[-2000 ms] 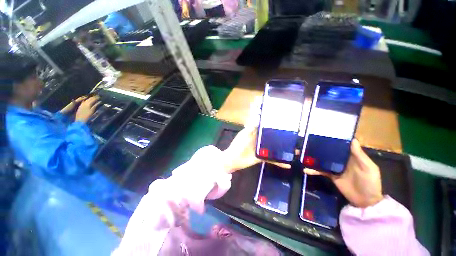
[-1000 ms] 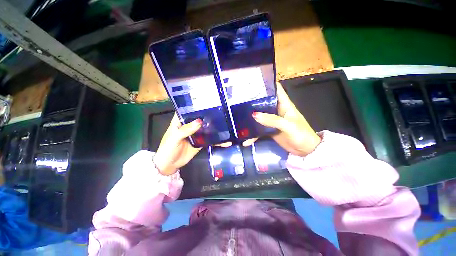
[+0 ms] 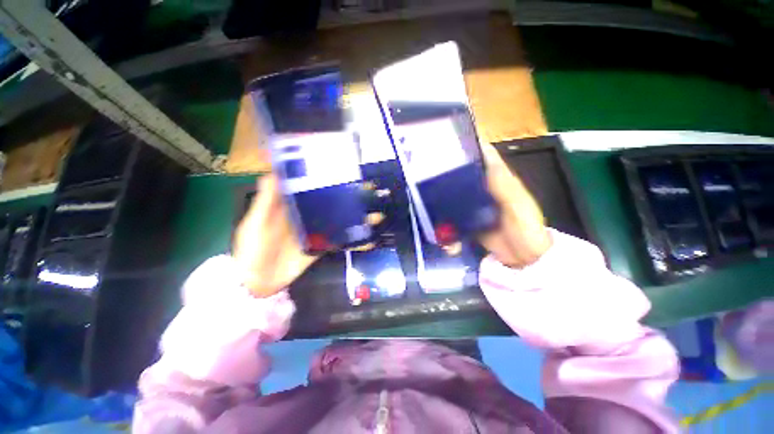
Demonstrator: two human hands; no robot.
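Note:
My left hand holds one smartphone upright, blurred, its screen showing a camera preview with a white area and a red patch at the bottom. My right hand holds a second smartphone, tilted, with a bright white upper screen and a red patch below. The two phones are apart. Below them, the black phone tray holds two lit phones in its middle, one at left and one at right. The phones partly hide a white chart behind them.
A tan wooden board lies beyond the tray. A metal post slants at the left. Stacked black trays stand at left; another phone tray lies at right. A pink sleeve shows at the right edge.
Since a second ago, the two phones have moved apart. The right one has tilted and its upper screen has turned white. Both thumbs have left the screens.

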